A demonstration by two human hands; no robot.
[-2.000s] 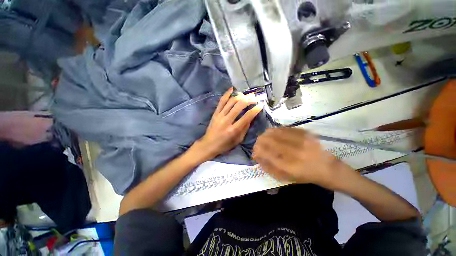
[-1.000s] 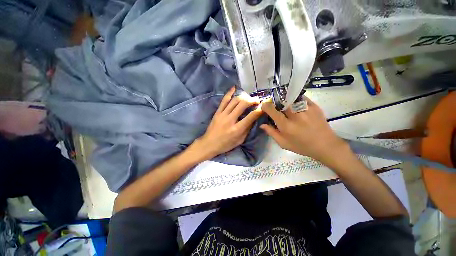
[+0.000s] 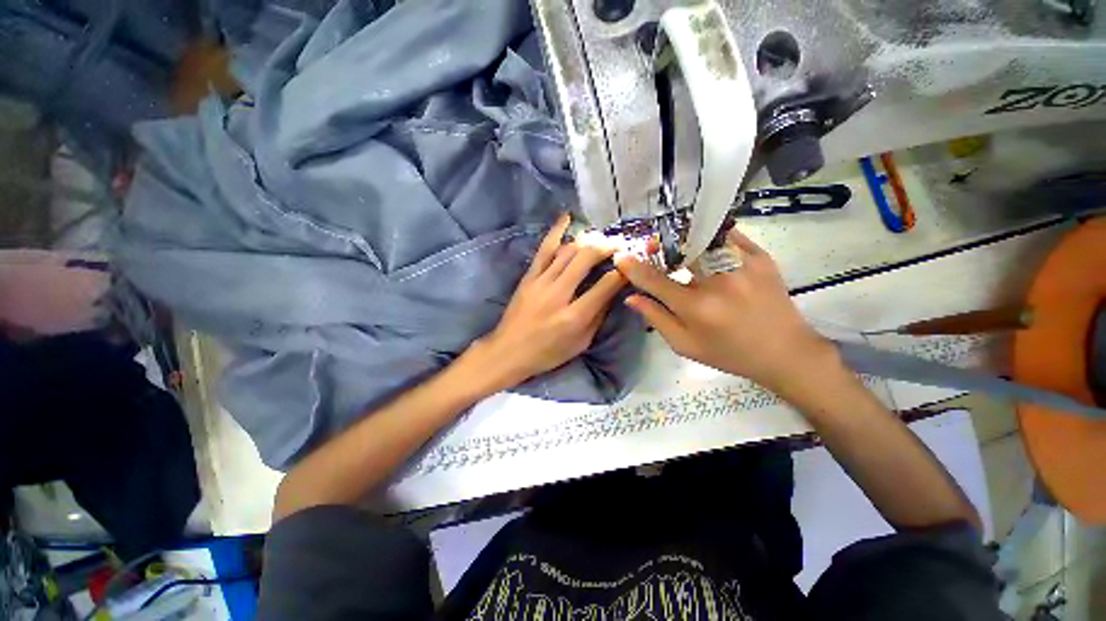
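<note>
A crumpled grey-blue garment (image 3: pixel 352 231) with pale stitched seams lies left of the needle of a whitish sewing machine (image 3: pixel 606 109). My left hand (image 3: pixel 552 309) presses the garment's edge at the needle area, fingertips on the cloth. My right hand (image 3: pixel 734 315) is at the right of the presser foot (image 3: pixel 670 238), its thumb and forefinger at the cloth edge close to my left fingertips. A grey binding tape (image 3: pixel 946 370) runs from the orange reel (image 3: pixel 1061 376) to beneath my right hand. Glare and fingers hide the exact stitching point.
Black thread snips (image 3: pixel 794 200) and a blue and orange tool (image 3: pixel 889 194) lie behind the foot. A brown-handled awl (image 3: pixel 970 322) lies near the reel. Printed scale marks run along the white table's near edge (image 3: pixel 558 467). Part of another person shows at the top left (image 3: pixel 204 75).
My right hand has moved from nearer the table's front edge up to the presser foot. The tape now hangs wider beside it. My left hand stays at the cloth edge.
</note>
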